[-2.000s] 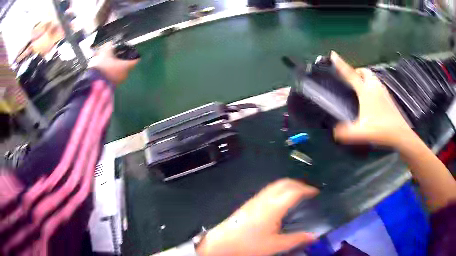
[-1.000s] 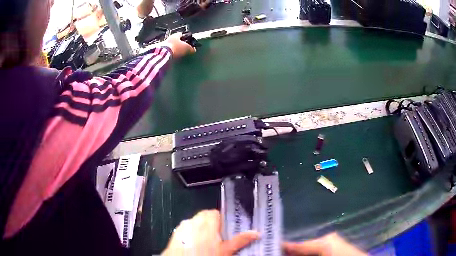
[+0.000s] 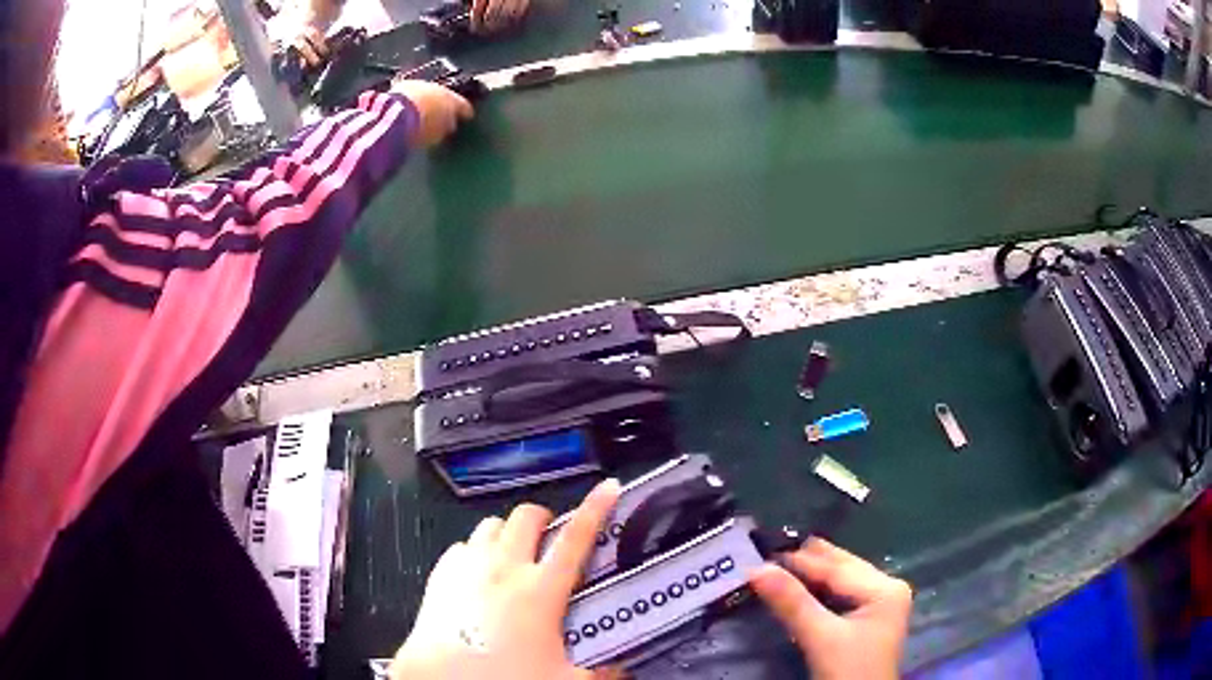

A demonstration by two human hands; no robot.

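Two portable media players lie side by side at the bench's front edge. The nearer player (image 3: 661,600) shows its row of round keys. My left hand (image 3: 512,604) rests over the left part of the pair, its finger on top. My right hand (image 3: 840,611) pinches at the nearer player's right end, by a black strap. The farther player (image 3: 638,511) has a black strap across it. Behind them stand two more players; the front one (image 3: 532,432) has its screen lit blue, and the rear one (image 3: 532,339) shows its key row.
Several USB sticks lie right of the players, one blue (image 3: 837,425). A row of stacked players (image 3: 1116,332) stands at the right. Label sheets (image 3: 295,511) lie left. Another person's striped sleeve (image 3: 239,213) reaches over the green belt (image 3: 731,173). A blue crate (image 3: 1090,631) is below right.
The two nearest players have turned from upright in view to slanting sideways. My right hand has moved to their right end. The front standing player's screen now shows lit blue.
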